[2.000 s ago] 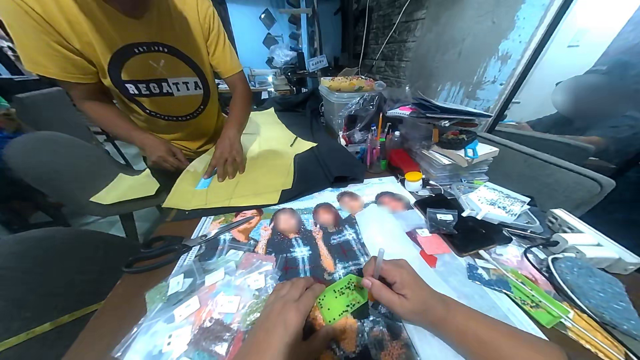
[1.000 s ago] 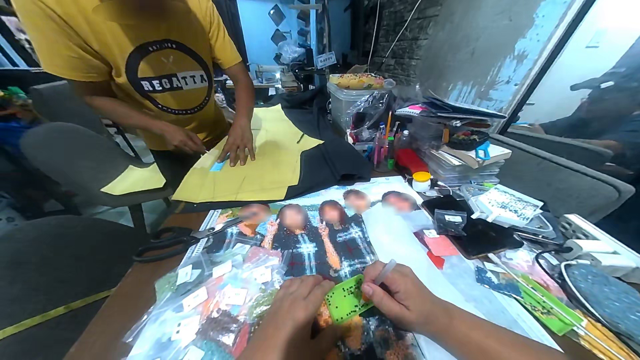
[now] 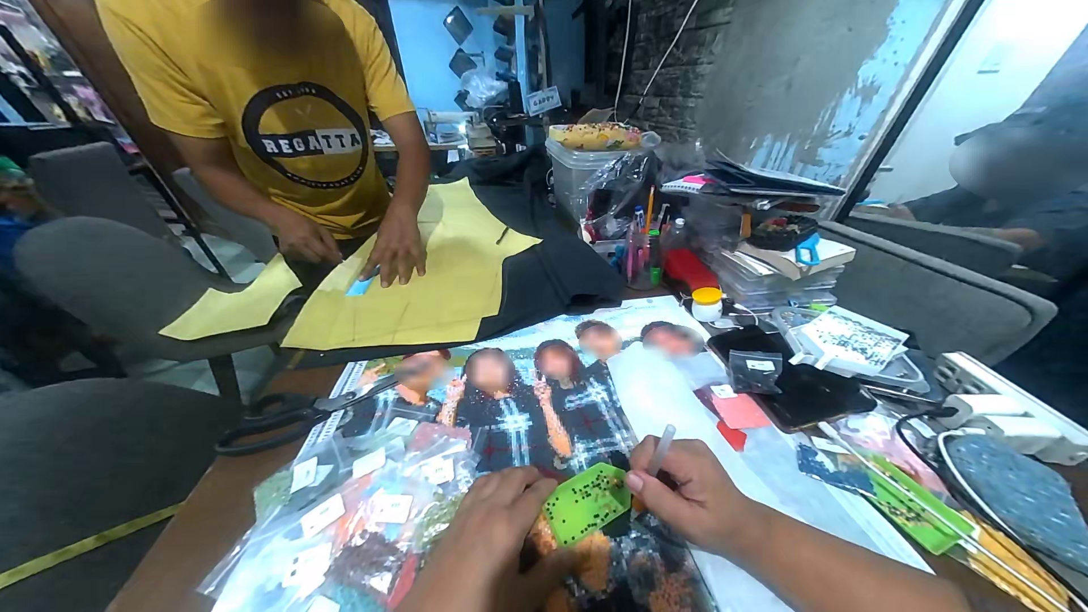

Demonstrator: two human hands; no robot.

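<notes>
My left hand (image 3: 501,527) holds the left edge of a small green plastic tray (image 3: 586,503) strewn with dark beads or drills. In my right hand (image 3: 693,493), a translucent pen-like tool (image 3: 662,449) is pinched between thumb and fingers beside the tray's right edge. Both hands are over a diamond-painting canvas (image 3: 510,425) that shows a group of people; part of it is covered by a white sheet (image 3: 654,399). Clear bags of coloured drills (image 3: 374,510) lie on the canvas, left of my left hand. The pen's tip is hidden.
Black-handled scissors (image 3: 289,416) lie at the canvas's left edge. Across the table, a person in a yellow shirt (image 3: 306,136) has both hands at yellow pattern paper (image 3: 442,289) on black cloth. Right are a black phone (image 3: 816,395), a second green tray (image 3: 918,506), a power strip (image 3: 1003,391) and cables.
My right hand and the pen have shifted slightly against the green tray, which my left hand still holds. Across the table, the person's hands have moved a little over the yellow paper.
</notes>
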